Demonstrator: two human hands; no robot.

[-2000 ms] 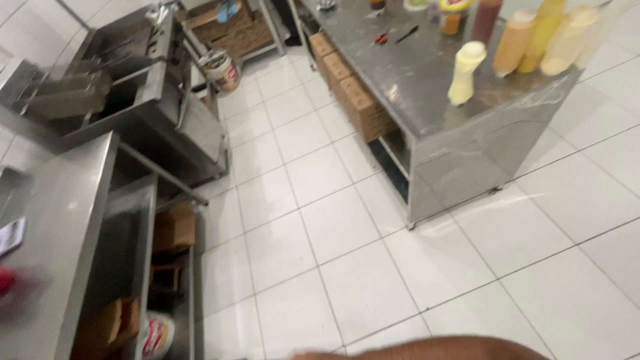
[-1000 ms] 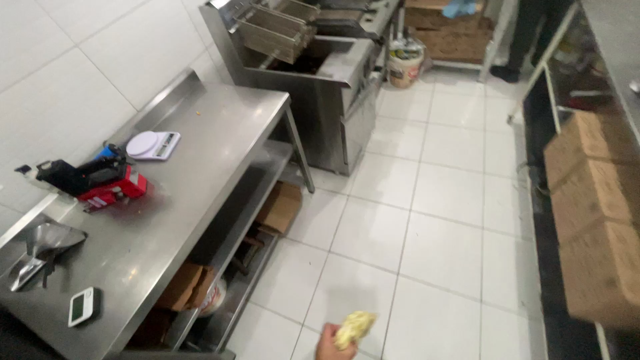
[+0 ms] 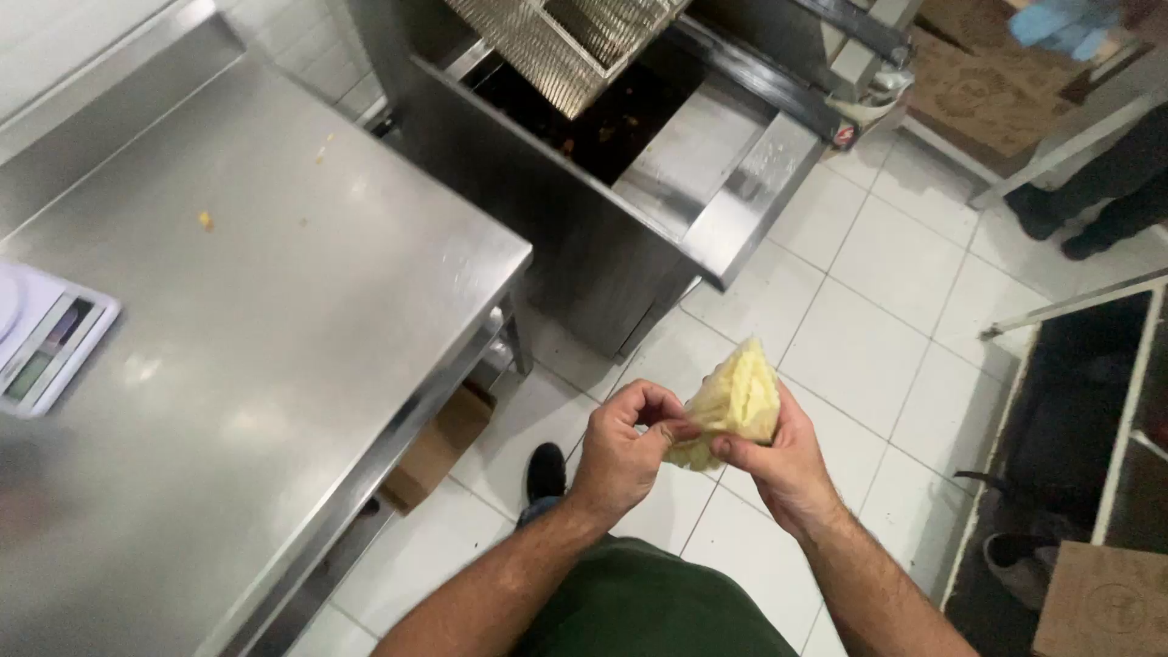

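Observation:
A small clear plastic bag of pale yellow food (image 3: 741, 397) is held up in front of my body, over the floor. My right hand (image 3: 789, 456) grips its right side and underside, the thumb across the front. At its lower left, my left hand (image 3: 630, 447) pinches the bag's edge between thumb and fingertips. What exactly the yellow food is cannot be told.
A steel table (image 3: 301, 301) with a digital kitchen scale (image 3: 55, 338) and crumbs is on the left. Ahead stands a deep fryer (image 3: 584, 201) with a wire basket (image 3: 593, 46) over it. Cardboard boxes (image 3: 443, 447) sit under the table. Another person's legs (image 3: 1095, 182) show at the right.
The view has swung left and closer to the fryer. One second ago one hand held the yellow bundle low in view; now both my hands are on it.

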